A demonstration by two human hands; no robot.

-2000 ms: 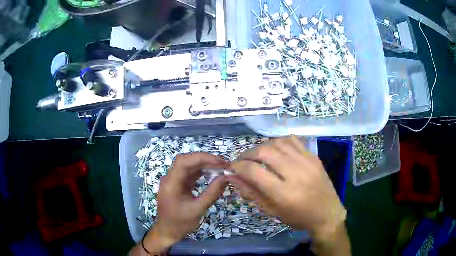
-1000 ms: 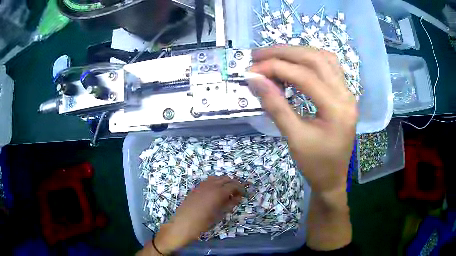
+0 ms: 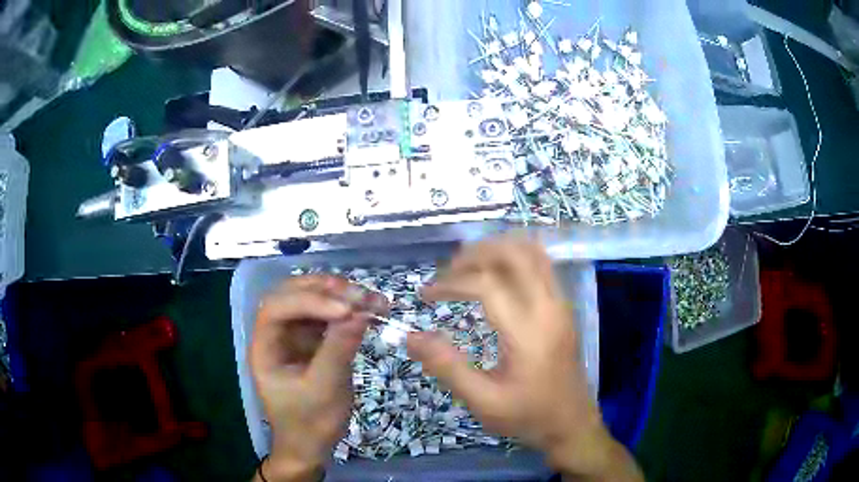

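A small white-headed component point(image 3: 394, 333) with thin silvery legs is between my hands over the lower tub point(image 3: 247, 377). My left hand point(image 3: 306, 353) pinches it by its legs. My right hand point(image 3: 509, 353) is just right of its white head, blurred, with thumb and fingers apart. The lower tub is densely filled with similar components. The press fixture point(image 3: 283, 202), a long silver-white plate with screws, lies above the tub. Its nest, by a green spot point(image 3: 406, 132), has no hand at it.
The upper tub point(image 3: 702, 188) with a looser pile stands right of the fixture. A dark bowl feeder point(image 3: 226, 42) is at the top left. A small-parts bin point(image 3: 699, 290) and clear boxes point(image 3: 765, 160) are at the right. Red frames point(image 3: 127, 391) are below the bench.
My right hand has come down from the nest to above the lower tub. My left hand has risen out of the parts with a component. The view has shifted slightly.
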